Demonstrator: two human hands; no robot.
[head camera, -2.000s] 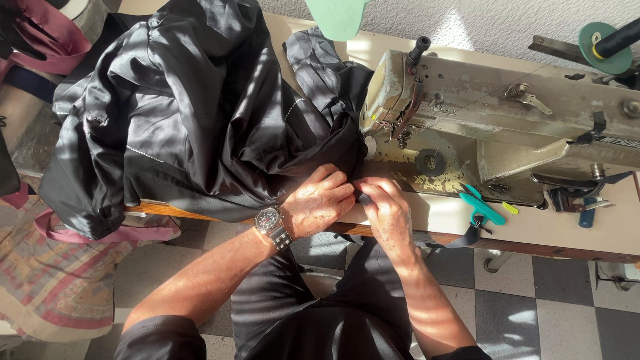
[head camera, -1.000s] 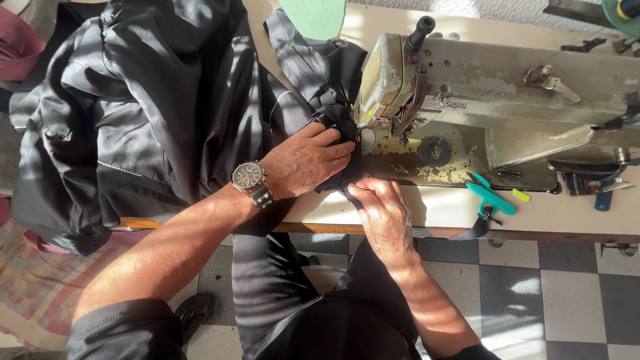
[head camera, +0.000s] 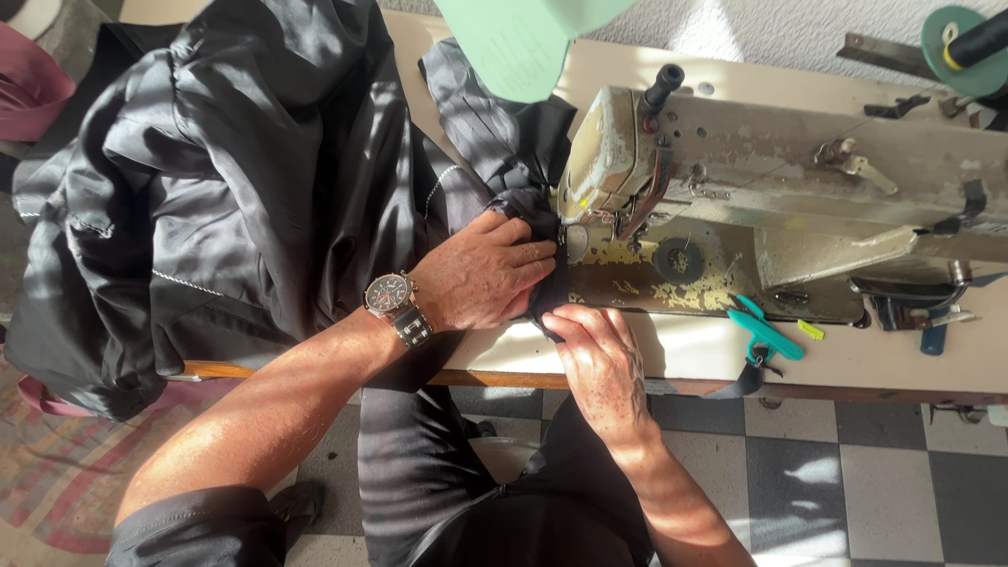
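A dark satin-like garment (head camera: 236, 173) lies bunched over the left part of the table and reaches the needle end of an industrial sewing machine (head camera: 787, 157). My left hand (head camera: 488, 272), with a watch (head camera: 388, 294) on its wrist, lies on the gathered cloth beside the presser foot area, fingers bent over it. Just below and to the right, my right hand (head camera: 594, 346) pinches the near edge of the same cloth between thumb and fingers. The cloth hides the left fingertips in part. The needle itself cannot be made out.
Teal thread snips (head camera: 764, 334) and a small yellow piece (head camera: 810, 329) lie near the table's front edge, right of my hands. A black flat ring (head camera: 678, 261) rests on the machine bed. A pale green sheet (head camera: 520, 47) hangs over the top; a thread spool (head camera: 972, 47) stands at upper right.
Two seconds ago my hands were close together at the table's front edge. My left hand has since moved up onto the cloth by the machine's needle end; my right still pinches the cloth edge.
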